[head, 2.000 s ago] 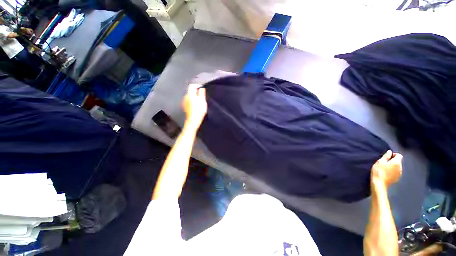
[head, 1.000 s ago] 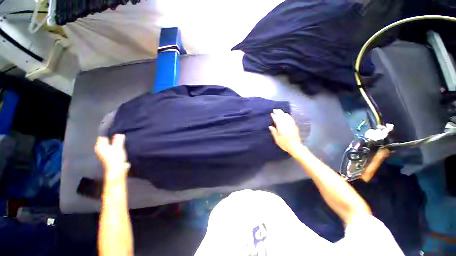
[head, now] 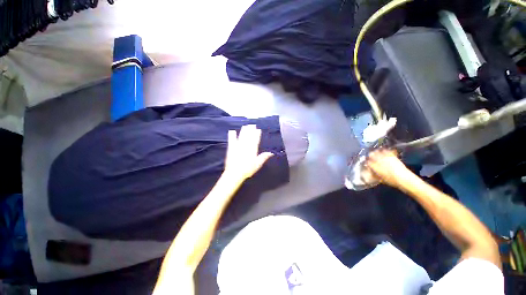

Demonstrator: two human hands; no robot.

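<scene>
A dark navy garment (head: 144, 167) lies over the padded form, with lengthwise folds. The rounded pale end of the form (head: 295, 144) shows out of its right opening. My left hand (head: 244, 155) lies flat with fingers spread on the garment near that opening, holding nothing. My right hand (head: 385, 167) is closed round the handle of the steam iron (head: 359, 175) at the right edge of the table. The iron's silver body points left; my hand hides most of the handle.
A grey padded table (head: 43, 132) bears the work. A blue bar (head: 127, 86) stands behind the garment. A navy heap (head: 294, 46) lies at the back. A black phone-like rectangle (head: 68, 252) lies near left. A yellow hose (head: 356, 63) and whitish cord (head: 444, 135) run from the iron.
My right hand has left the garment and taken hold of the iron. My left hand has moved from the garment's left end to near its right opening. The view has shifted right.
</scene>
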